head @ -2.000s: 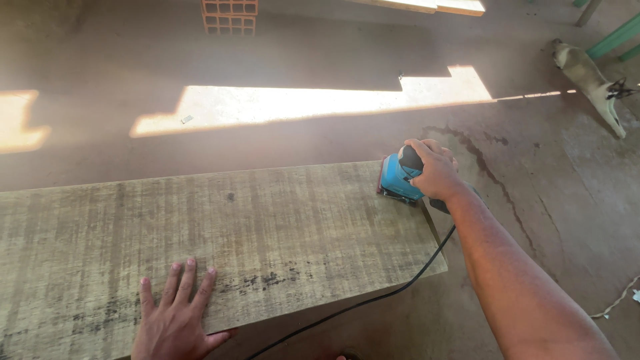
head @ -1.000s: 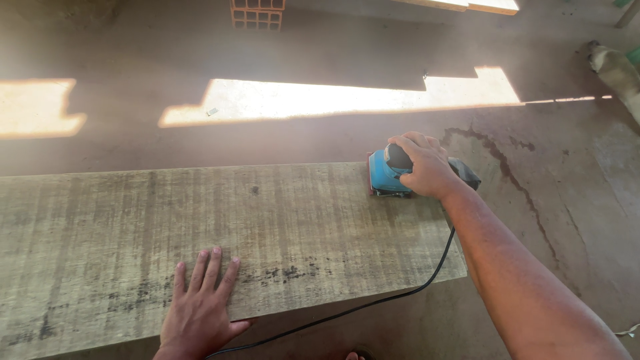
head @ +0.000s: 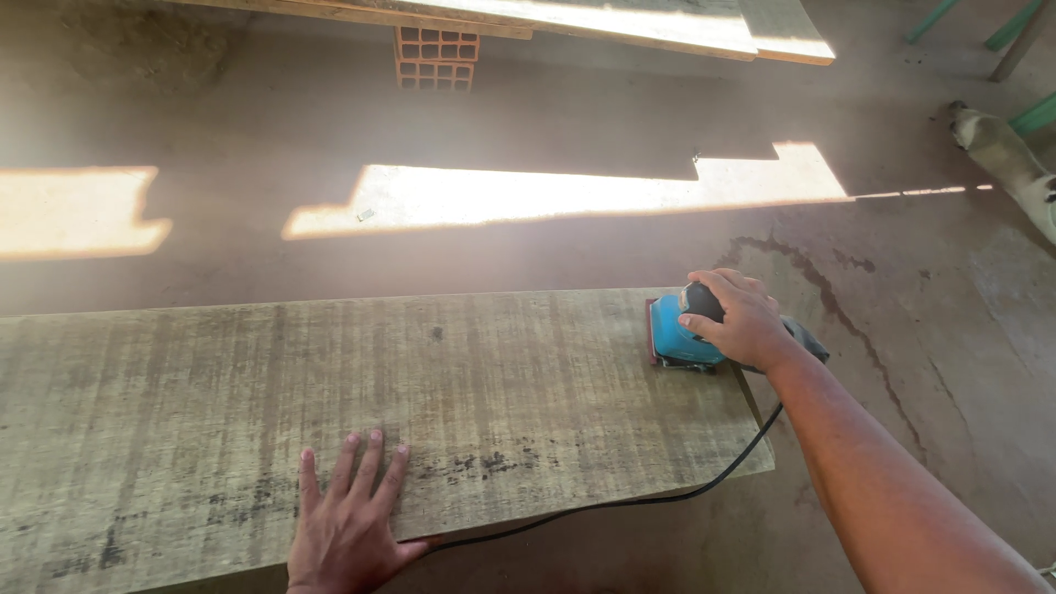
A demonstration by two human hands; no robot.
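My right hand (head: 734,318) is closed over the black top grip of a blue electric sheet sander (head: 678,337). The sander rests on the far right corner area of a wide wooden board (head: 511,371), with reddish sandpaper showing at its left edge. A dark dust bag or rear housing pokes out behind the wrist. From there a black power cord (head: 718,485) curves down and left along the board's near edge. My left hand (head: 351,520) lies flat on the board near that edge, fingers spread, beside dark stains in the wood.
Hollow clay bricks (head: 436,59) stand under more wooden boards (head: 610,23) at the far side. A pale-furred animal (head: 1000,153) lies on the floor at right, near green legs of furniture (head: 1035,115). Sunlit patches and a dark wet-looking streak mark the floor.
Over the two seconds, my right hand and the sander have shifted somewhat left and farther from the board's near right corner. My left hand stays flat on the board.
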